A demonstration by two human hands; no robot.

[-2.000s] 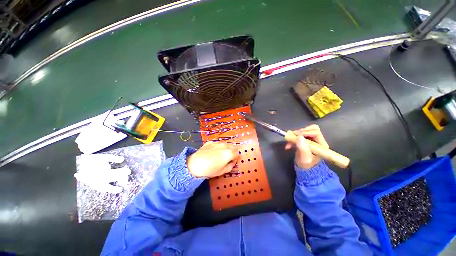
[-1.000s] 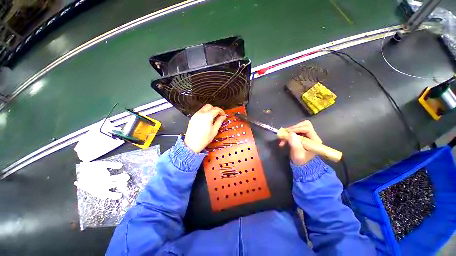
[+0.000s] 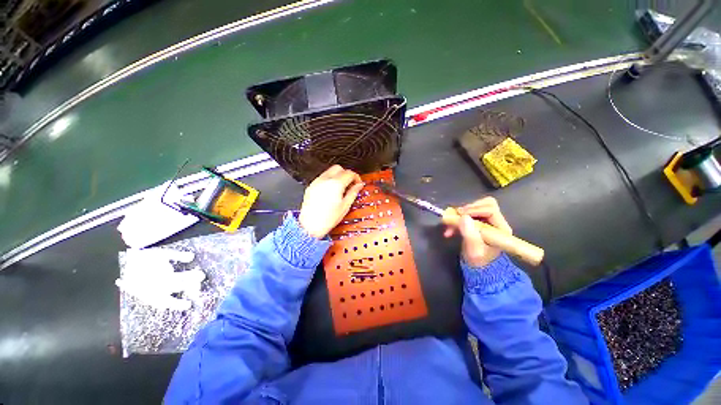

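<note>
The orange-red fixture board lies in front of me, its far end close to the fan. Small dark components lie in a loose pile near its middle, and more lie in rows on its far half. My right hand holds the soldering iron by its pale handle like a pen; its tip is over the board's far right part. My left hand is over the board's far left edge with fingertips pinched near the iron tip. What it pinches is too small to tell.
The black fan stands behind the board. The solder reel stand is left, beside white gloves on a crinkled bag. The yellow sponge is right of the fan. A blue parts bin is lower right, a black cord further back.
My left hand has moved from the board's middle to its far left edge, uncovering the loose pile. My right hand has kept hold of the iron, with its tip staying near the far end.
</note>
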